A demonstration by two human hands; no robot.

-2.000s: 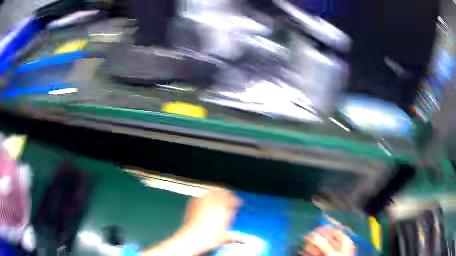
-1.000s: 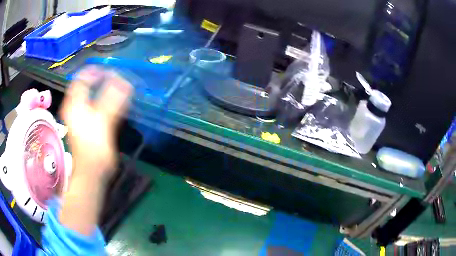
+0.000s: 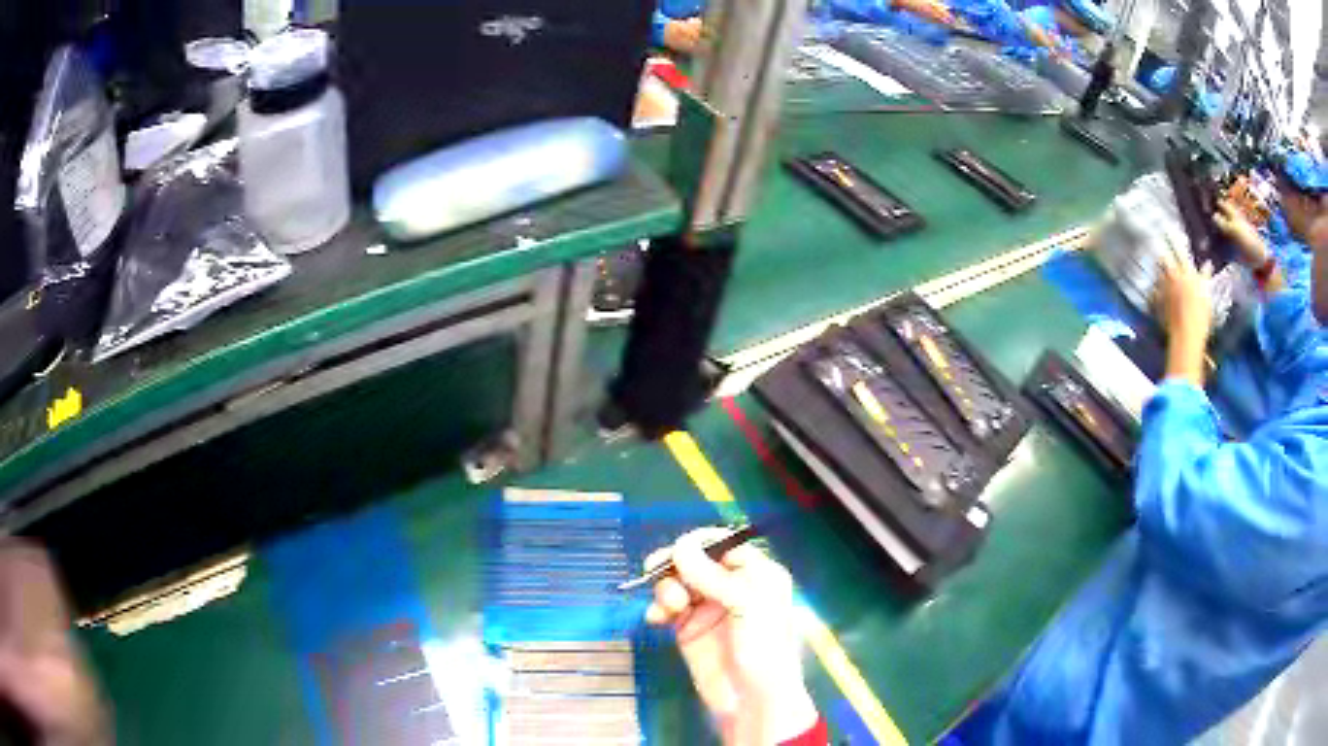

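My right hand (image 3: 728,619) holds slim dark tweezers (image 3: 692,554) between thumb and fingers, tips pointing left over the strip column. The column of tan-grey strips on blue-edged backing (image 3: 568,692) lies on the green bench at the lower centre, with a translucent blue sheet (image 3: 561,576) at its upper part. My left hand (image 3: 44,649) is at the left edge, cut off and blurred; whether it holds anything cannot be told. A blue film patch (image 3: 357,598) lies left of the strips.
Stacked black trays (image 3: 874,437) hold dark housings, right of the yellow tape (image 3: 699,469). A raised green shelf (image 3: 481,292) carries a plastic bottle (image 3: 294,153), a silvery bag (image 3: 190,270) and a pale blue roll-like object (image 3: 503,178). A person in a blue smock (image 3: 1223,525) works at right.
The view has swung right, so the fan and blue bin are out of view. The left hand, raised near the shelf before, is now low at the left edge. The right hand with tweezers has come into view.
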